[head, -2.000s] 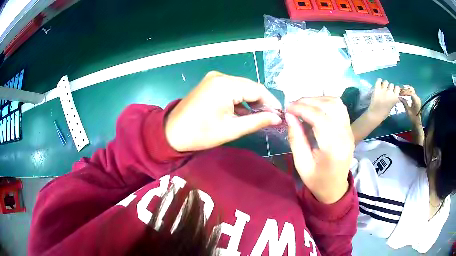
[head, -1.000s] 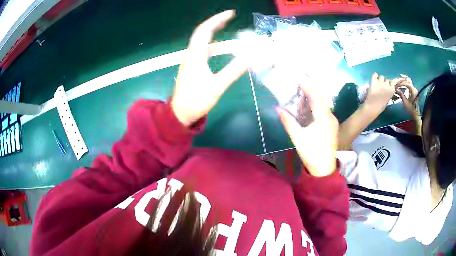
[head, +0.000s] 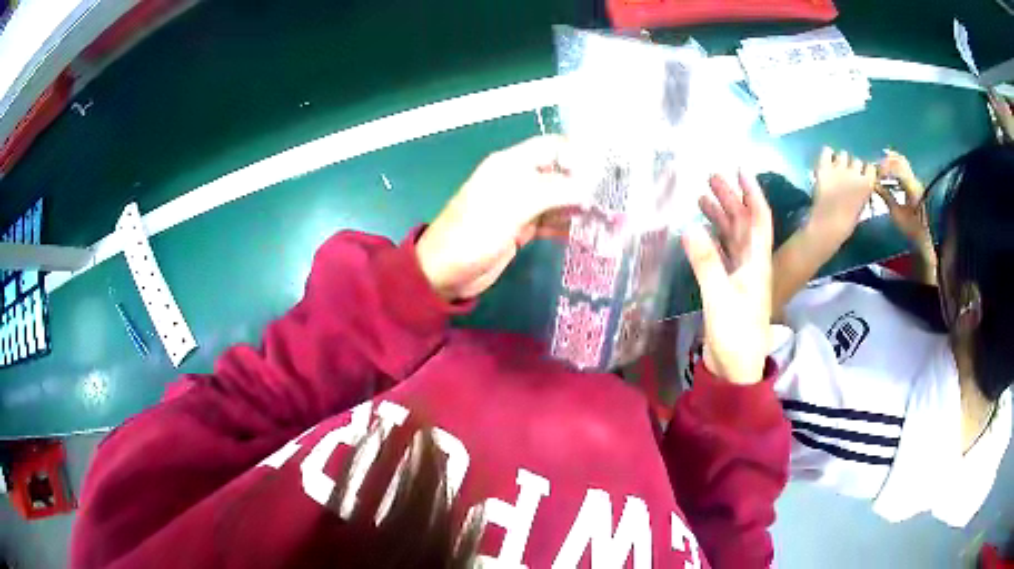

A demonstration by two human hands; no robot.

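A long panel (head: 589,267) with pink-red and dark blocks hangs in front of my chest, seemingly inside a clear plastic bag (head: 650,295). The bag's upper part is lost in glare. My left hand (head: 500,217) grips the panel's left edge near its middle, thumb and fingers closed on it. My right hand (head: 736,261) is beside the bag's right side, with its fingers spread and apart; it seems to hold nothing. A white, overexposed patch (head: 712,122) lies behind the bag on the green bench.
A bagged light panel (head: 806,83) and a red tray (head: 723,9) lie at the far side. A coworker's hands (head: 847,195) are at right. A perforated white strip (head: 156,283), a thin blue tool (head: 130,322) and a black tray (head: 22,300) lie at left. A red stool (head: 42,478) stands below.
The bagged panel has come up in front of me, with my left hand on its edge. My left hand was open and raised one second ago. My right hand has opened and moved slightly right.
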